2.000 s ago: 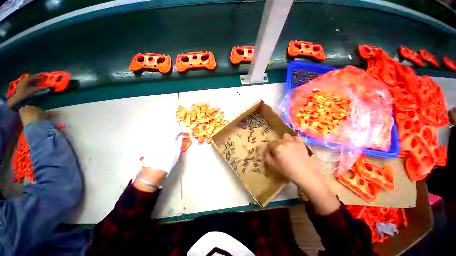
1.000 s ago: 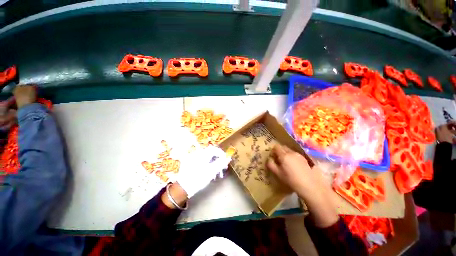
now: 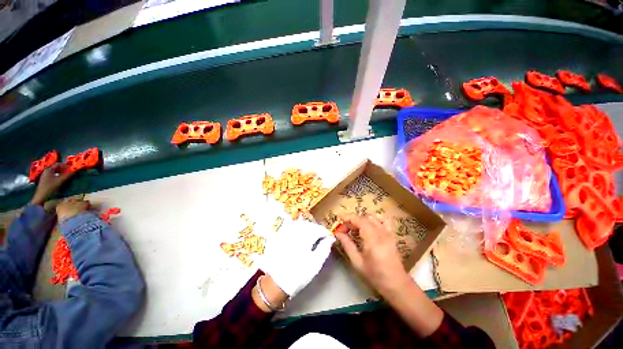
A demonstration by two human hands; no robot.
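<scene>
My left hand (image 3: 298, 251), in a white glove with a bracelet at the wrist, holds a small orange part (image 3: 336, 227) at its fingertips by the carton's left edge. My bare right hand (image 3: 371, 247) meets it there, its thumb and forefinger at the part. Whether my right fingers hold a metal piece is too small to tell. The open cardboard tray (image 3: 417, 251) holds scattered small dark metal pieces (image 3: 369, 194). A pile of yellow-orange parts (image 3: 294, 191) lies behind my left hand, and a smaller group (image 3: 245, 245) lies left of it.
A blue crate (image 3: 478, 206) with a clear bag (image 3: 526, 170) of orange parts stands right of the tray. Controller shells (image 3: 250, 126) line the belt (image 3: 150, 147) and heap at right (image 3: 577, 157). A pale post (image 3: 369, 75) rises behind. A person's denim sleeve (image 3: 102, 262) is at left.
My right hand has moved left from over the metal pieces to my left fingertips. My gloved left hand came over to the tray earlier. The view has shifted; the neighbour's hand is at a shell.
</scene>
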